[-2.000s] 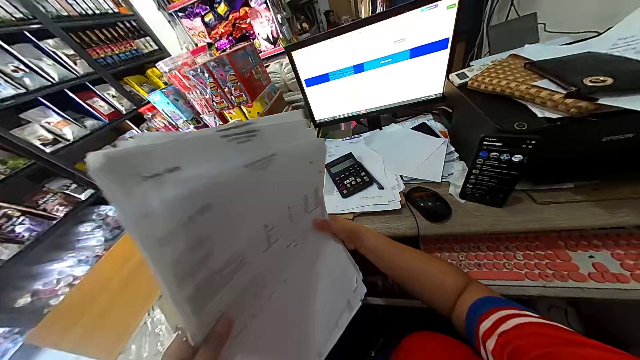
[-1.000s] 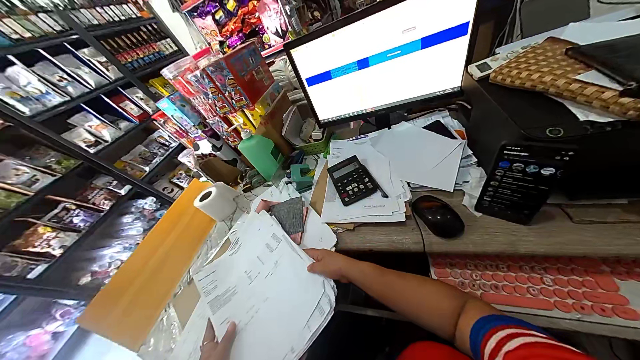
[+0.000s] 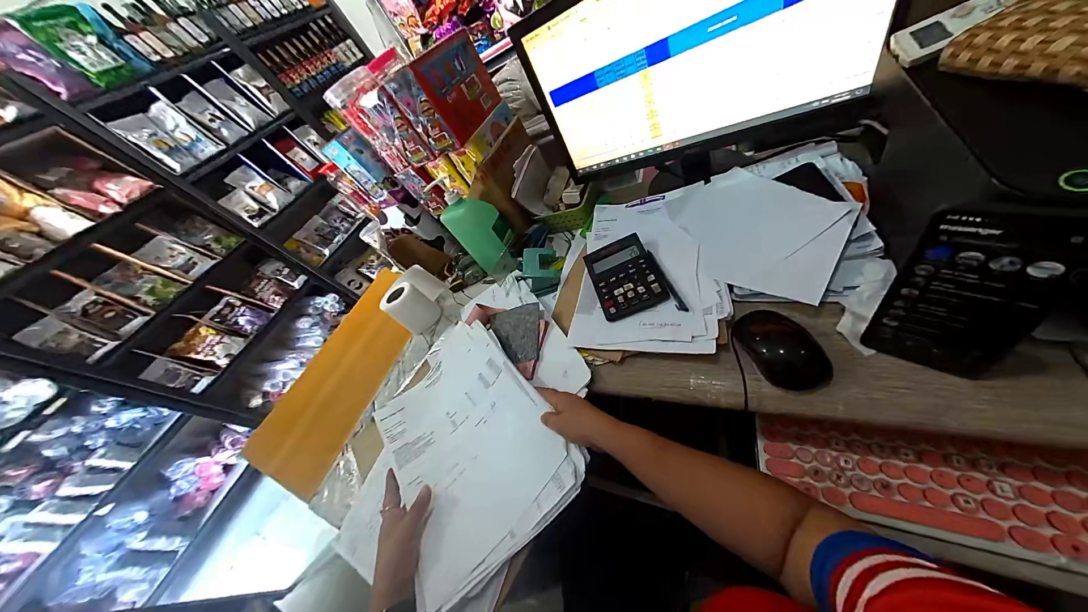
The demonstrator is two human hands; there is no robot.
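A thick stack of printed papers (image 3: pixel 484 459) is held low in front of me, left of the keyboard. My left hand (image 3: pixel 401 531) grips its lower left edge, thumb on the top sheet and a ring on one finger. At the right edge, my right hand (image 3: pixel 574 416) pinches the stack, its other fingers hidden beneath. Just beyond lie a grey and pink piece of material (image 3: pixel 517 333) and a toilet paper roll (image 3: pixel 410 304). A black calculator (image 3: pixel 627 276) and a pen (image 3: pixel 667 280) rest on papers on the desk.
A computer mouse (image 3: pixel 780 350), a phone (image 3: pixel 977 289) and a pink keyboard (image 3: pixel 918 484) are at the right. The monitor (image 3: pixel 697 76) stands behind loose envelopes (image 3: pixel 765 225). A green pump bottle (image 3: pixel 478 234), a yellow-orange board (image 3: pixel 336 387) and stocked shelves (image 3: pixel 170 178) are at the left.
The stack, raised upright two seconds ago and hiding the roll and bottle, has come down and lies flatter between my hands. Both hands still hold it.
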